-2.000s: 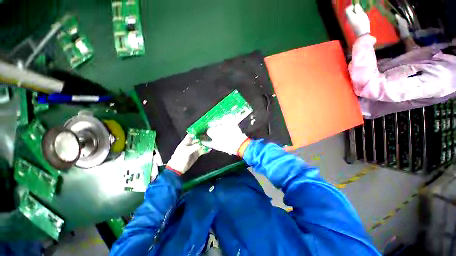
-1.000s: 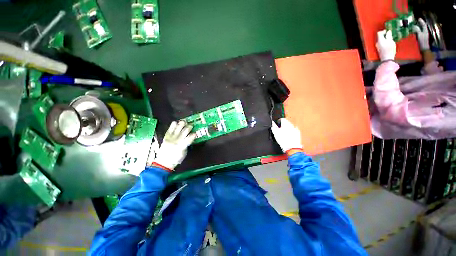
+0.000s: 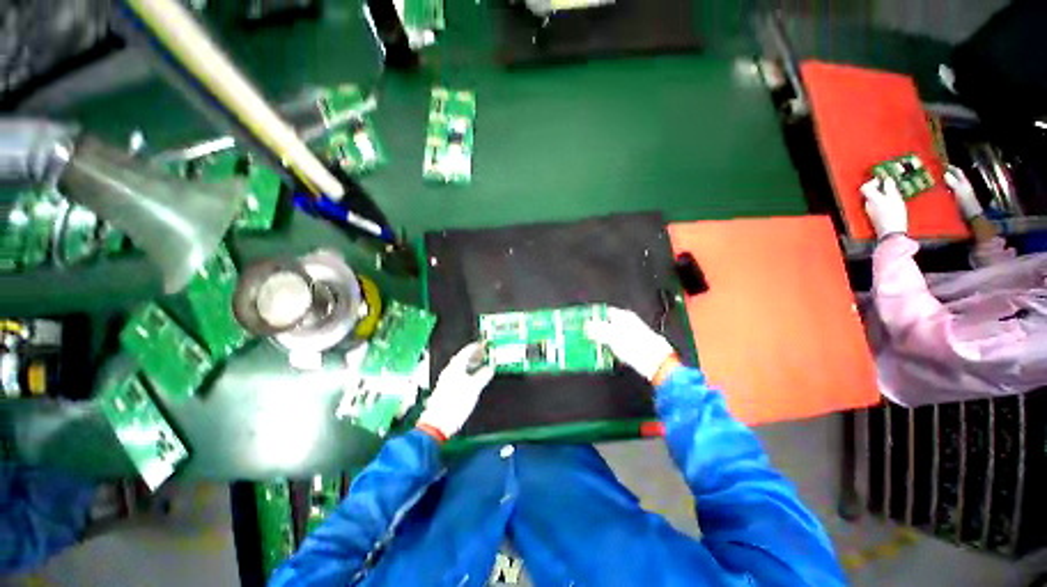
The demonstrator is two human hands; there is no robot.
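Note:
A green circuit board with white, black and silver parts is over the black work mat, its component side up. My left hand, in a white glove with an orange-red cuff, grips the board's left end. My right hand, gloved the same way, holds the board's right end with fingers on its top. I cannot tell whether the board touches the mat. A small black object lies at the border of the mat and the red-orange mat.
A silver solvent pot stands left of the mat, with loose boards around it. A translucent funnel and a long pale bar reach in at upper left. A person in pink holds a board at right.
My right hand has moved from the mat's right edge onto the board's right end. The board now lies nearly level instead of slanting. The camera view has shifted, showing more of the upper left.

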